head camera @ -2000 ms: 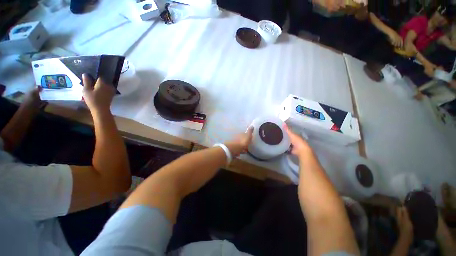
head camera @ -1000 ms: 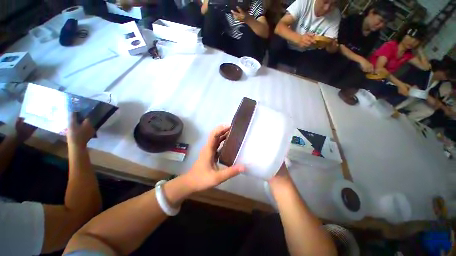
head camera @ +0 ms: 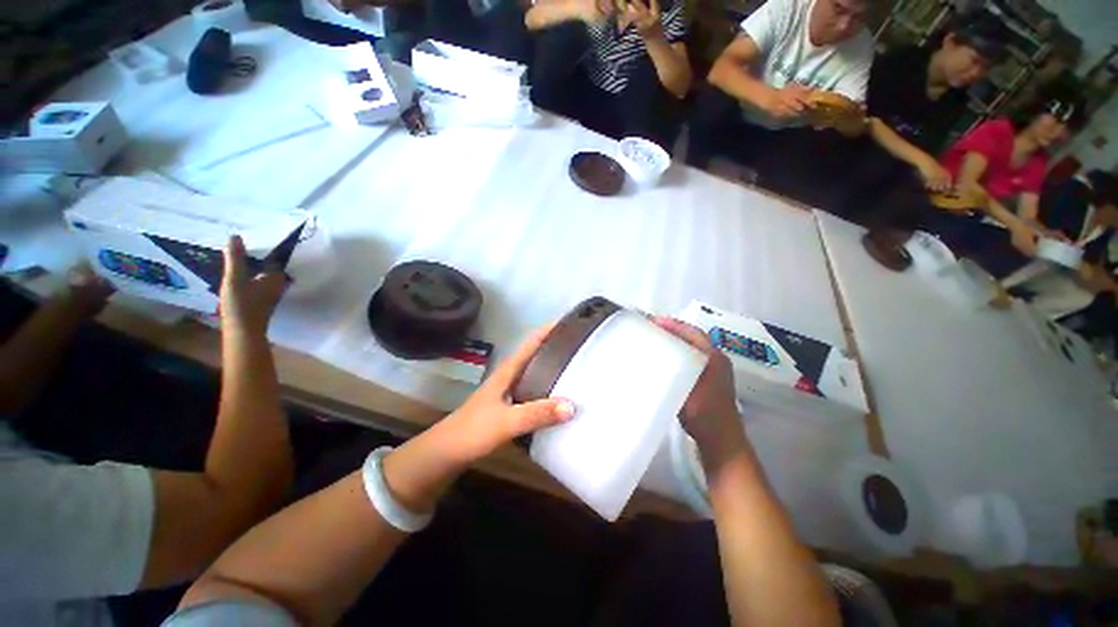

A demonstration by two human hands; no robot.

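Observation:
The assembled unit (head camera: 617, 410), a white drum with a brown band, is held tilted above the table's near edge, its brown end up and to the left. My left hand (head camera: 497, 410) grips it from the left, thumb on the white wall and fingers around the brown band. My right hand (head camera: 709, 386) holds it from the right, its fingers at the far side and partly hidden by the drum. A white bracelet is on my left wrist.
Brown bases (head camera: 425, 309) lie stacked by a red and white card (head camera: 471, 361). A retail box (head camera: 772, 355) stands behind my right hand. At left, a neighbour's hands hold another box (head camera: 172, 251). A second unit (head camera: 884, 503) is at right. People sit opposite.
Both hands have raised the unit from the table edge and tilted it, brown band up, then turned it further. The neighbour has moved and tilted the box at left.

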